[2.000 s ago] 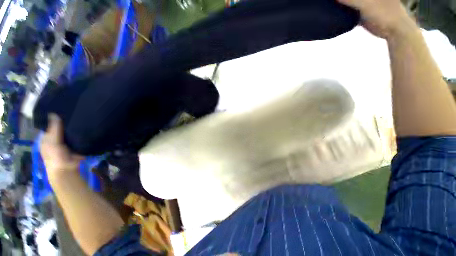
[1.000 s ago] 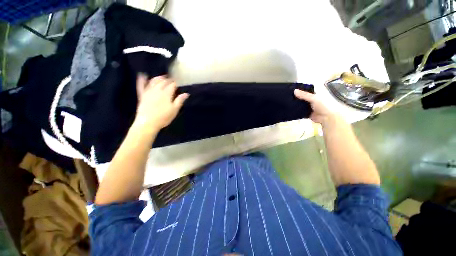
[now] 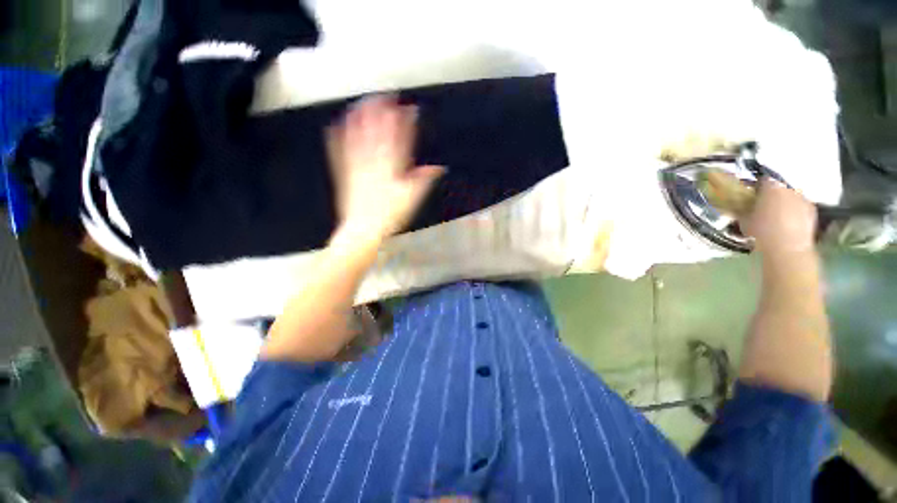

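The dark jacket [image 3: 207, 196] lies on the white padded ironing board [image 3: 629, 118], its body at the left with white trim and grey-blue lining showing. One dark sleeve [image 3: 492, 138] lies flat along the board, its end pointing right. My left hand [image 3: 379, 167] is over the sleeve, slightly blurred, fingers apart and holding nothing. The steam iron [image 3: 708, 201] is at the right end of the board, silver with a light handle. My right hand [image 3: 782, 216] is closed around the rear of the iron's handle.
A cardboard box [image 3: 49, 314] of brown garments [image 3: 128, 354] stands below the board at the left, with white papers [image 3: 211, 359] beside it. Blue plastic [image 3: 29, 108] shows at the far left. The iron's hose [image 3: 866, 221] runs off right. Green floor [image 3: 629, 324] lies below.
The jacket was lifted, then laid with its sleeve along the board. My right hand has left the sleeve's end and taken hold of the iron. My left hand has moved right along the sleeve.
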